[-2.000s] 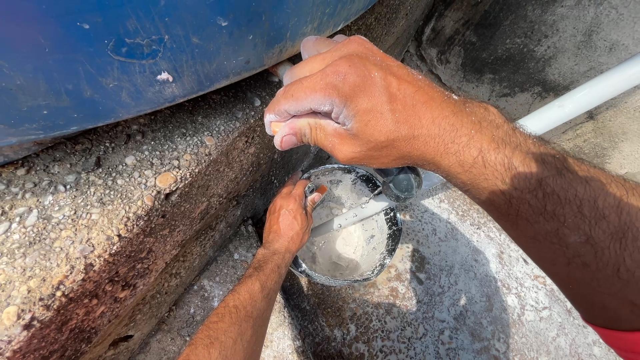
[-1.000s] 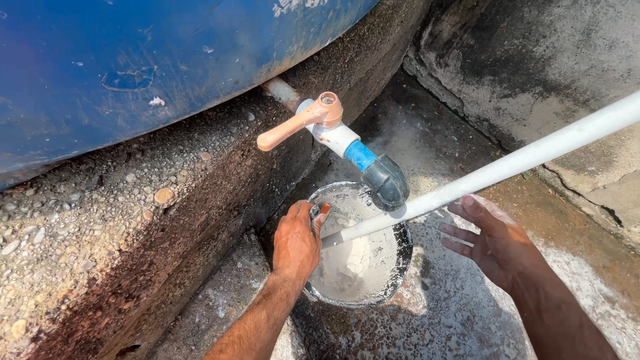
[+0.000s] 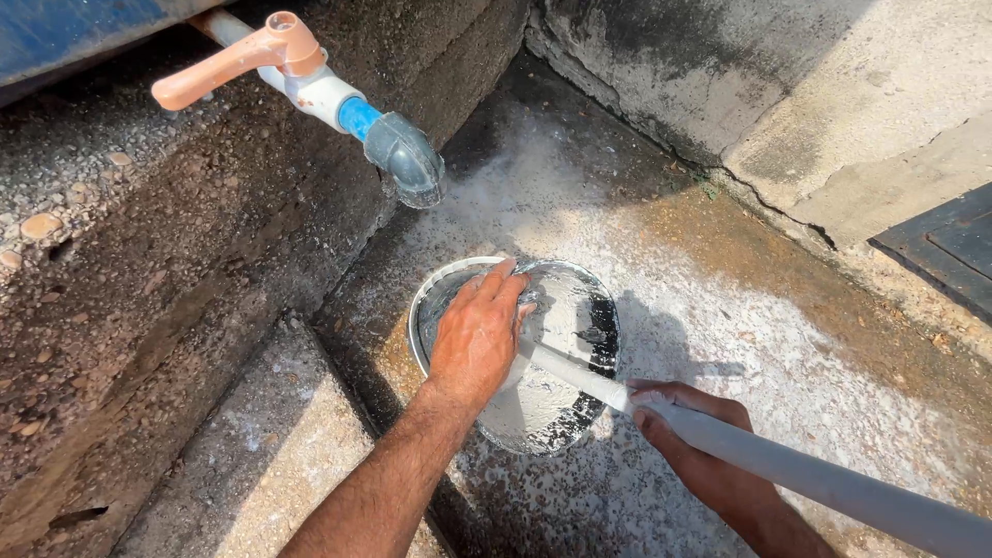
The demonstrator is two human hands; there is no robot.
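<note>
A black bucket (image 3: 608,333), coated in whitish residue, holds thick pale liquid (image 3: 550,395). My left hand (image 3: 479,329) is over its left side, fingers bent near the far rim; what they grip is hidden. Wet, greyish material shows at those fingertips. My right hand (image 3: 690,434) grips a long white plastic pipe (image 3: 744,457) just outside the bucket's right side. The pipe slants from the lower right into the bucket, its end near my left hand. Above and left, a white ball valve (image 3: 314,85) with a salmon-coloured lever (image 3: 232,66) leads through a blue section (image 3: 359,118) to a grey elbow fitting (image 3: 407,159).
A blue tank (image 3: 70,31) rests on a rough concrete ledge (image 3: 194,209) at the left. A lower concrete block (image 3: 287,434) lies beside the bucket. White splashes mark the floor (image 3: 759,364). A cracked wall (image 3: 775,101) and a dark panel (image 3: 949,248) are at the right.
My right hand went from above the valve to beside the pipe, and is now closed around it. My left hand has shifted over the bucket's opening. The view has moved down and right.
</note>
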